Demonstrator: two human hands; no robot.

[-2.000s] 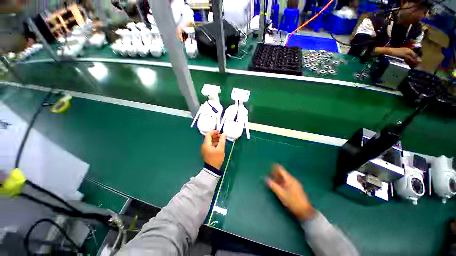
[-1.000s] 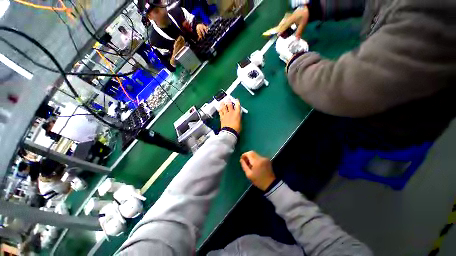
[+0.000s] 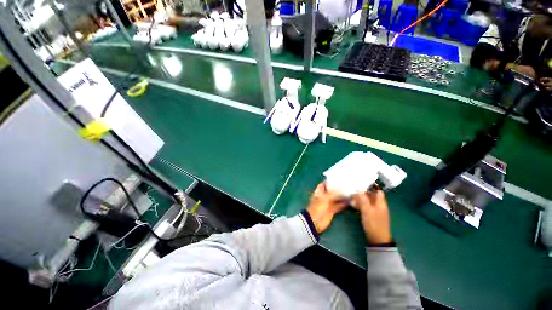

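Observation:
A white security camera is held just above the green mat in front of me, its mounting arm pointing right. My left hand grips its near left side. My right hand holds it at the lower right, near the arm. The fingertips are partly hidden by the camera. The black electric screwdriver hangs tilted over the silver screw feeder at the right. Small screws show in the feeder's front.
Two white cameras lie beside the pale tape line beyond my hands. Part of another white unit shows at the right edge. Black parts trays and small metal pieces lie on the far bench. A person's arm shows behind.
My view has swung back left from the units at the right. Both my hands now hold a camera in front of me; one second ago my left hand was on a unit and my right hand was empty.

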